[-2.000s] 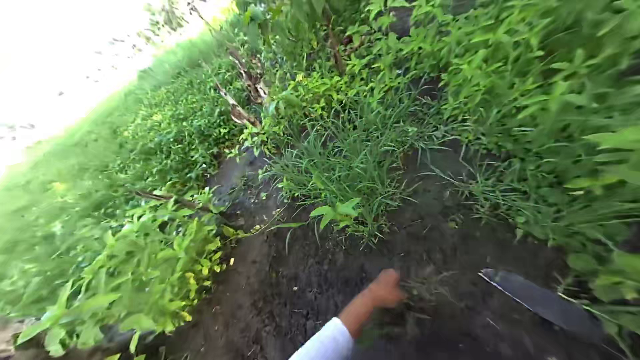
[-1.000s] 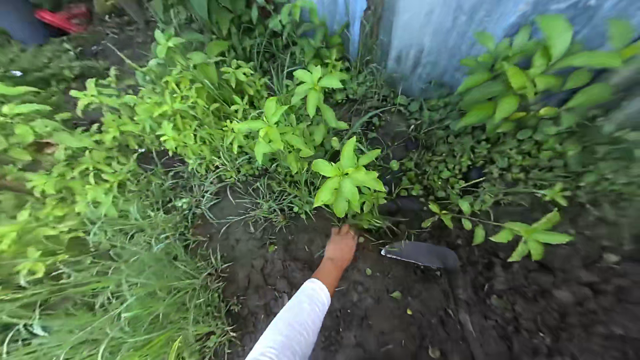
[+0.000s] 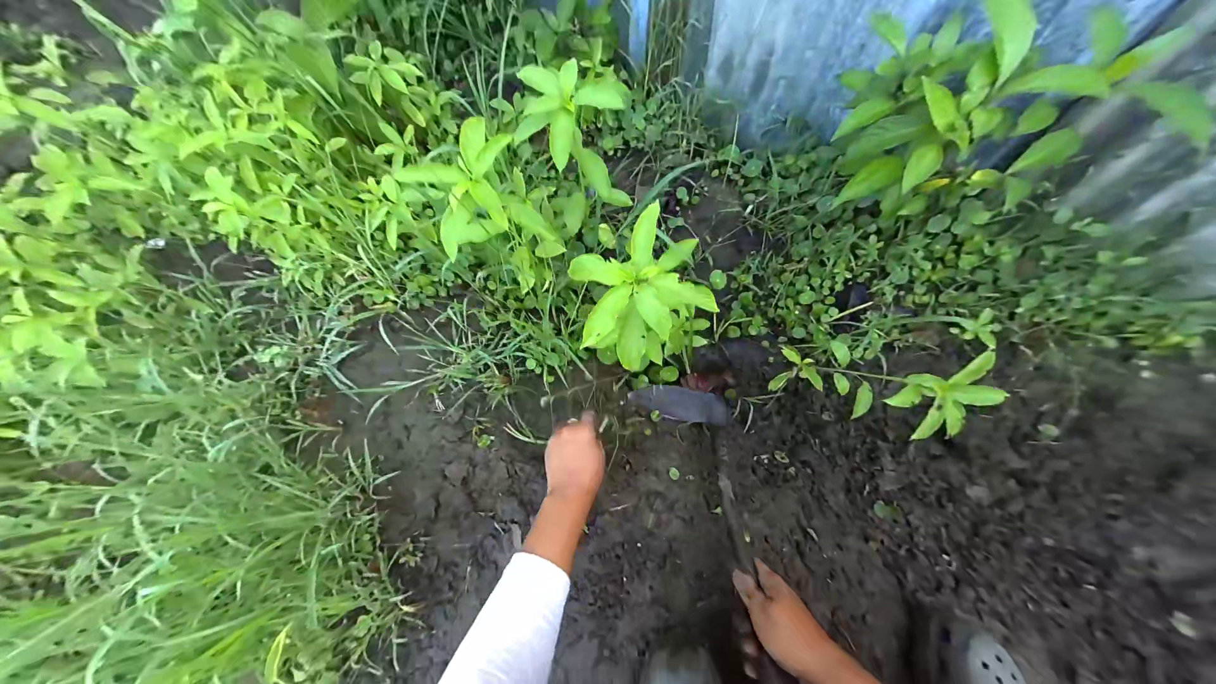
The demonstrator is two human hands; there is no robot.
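My left hand (image 3: 574,456), in a white sleeve, is closed over the dark soil in the middle, with thin grass stems at its fingers. My right hand (image 3: 784,617) grips the dark handle (image 3: 731,513) of a hoe-like tool at the lower middle. The tool's grey metal blade (image 3: 681,404) lies at the soil by the weeds, right of my left hand. Just above the blade stands a broad-leaved green plant (image 3: 641,299).
Dense green weeds (image 3: 218,190) and long grass (image 3: 142,532) cover the left side. A bluish corrugated sheet wall (image 3: 779,66) rises at the back right, leafy plants (image 3: 950,123) before it. A shoe with holes (image 3: 991,660) shows at the lower right.
The view has swung a lot and now shows the wall. My right hand on the handle has come into view. The blade is nearer the broad-leaved plant than a second ago.
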